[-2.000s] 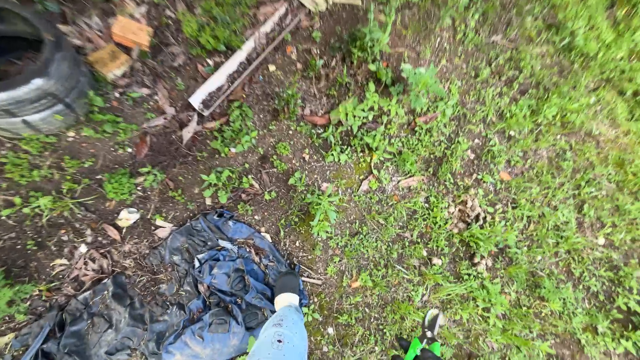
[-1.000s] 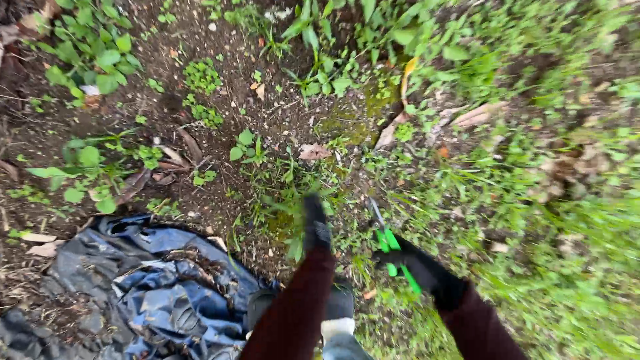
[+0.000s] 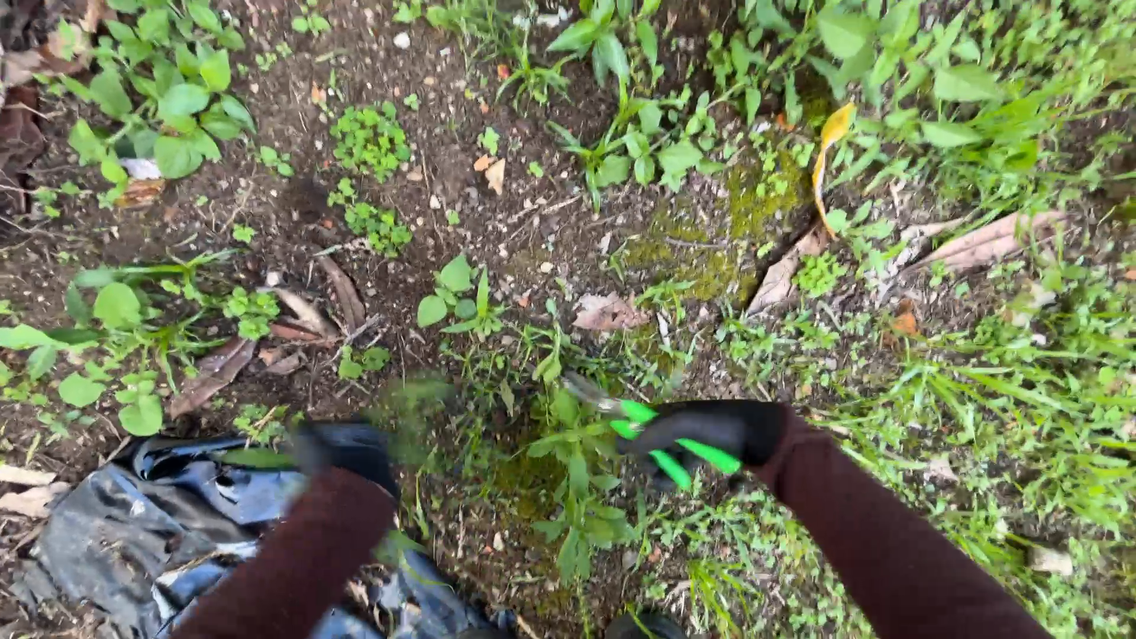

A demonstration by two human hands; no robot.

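Note:
My right hand point(image 3: 710, 435), in a black glove, is closed around green-handled pruning shears point(image 3: 652, 426). Their metal blades point up and left, beside a leafy weed point(image 3: 577, 479) rooted in the soil. Over the edge of the black plastic sheet point(image 3: 106, 541), my left hand point(image 3: 346, 453), also gloved in black, is blurred by motion. Blurred green plant matter point(image 3: 413, 413) shows at its fingers, and whether the hand grips it cannot be made out. Maroon sleeves cover both forearms.
Small weeds point(image 3: 368, 142) grow across the brown soil. Dry leaves point(image 3: 608, 312) and a curled yellow leaf point(image 3: 830, 160) lie about. Denser grass point(image 3: 1047, 390) covers the right side. Part of a dark shoe point(image 3: 643, 625) shows at the bottom edge.
My left hand has moved left, from the weeds to over the plastic sheet. The shears stay in my right hand. The view has come closer to the ground since the earliest frame.

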